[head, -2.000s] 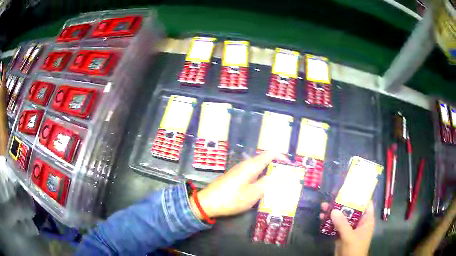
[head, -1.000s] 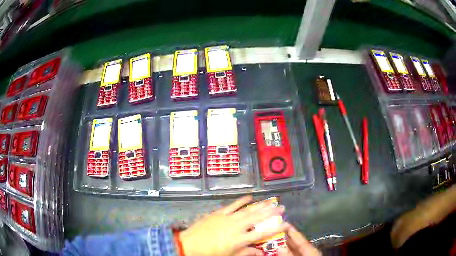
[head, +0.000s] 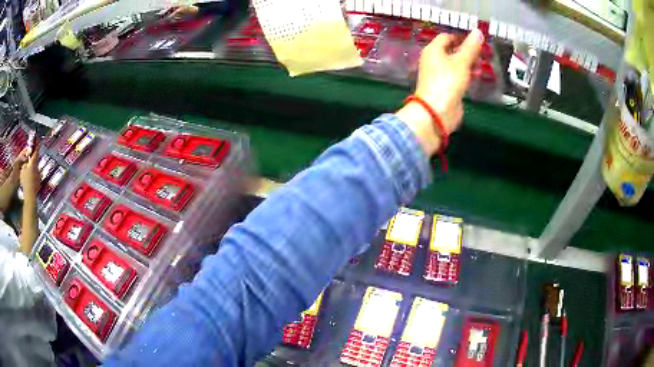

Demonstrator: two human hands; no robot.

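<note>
My left hand (head: 446,79), with a red wrist cord, reaches over the green belt to a white toothed strip (head: 430,13) at the top. Its fingertips meet near the strip; I cannot tell if they hold anything. My right hand is not in view. Red keypad phones with glowing white screens (head: 422,331) lie in a clear blister tray (head: 495,276) below my sleeve, which hides part of the tray. One phone lies back up (head: 477,344) at the tray's lower right, with its battery bay showing.
A tall clear tray stack (head: 147,179) with red phones stands at left. Pens (head: 545,340) and a dark brown block (head: 552,297) lie right of the tray. A yellow paper (head: 308,36) hangs at the top, beside a metal post (head: 574,208) farther right. Another person's hands (head: 29,175) are at far left.
My left hand has left the phone near the front edge and moved up over the belt. My right hand and that phone have gone out of view. The view has tilted up.
</note>
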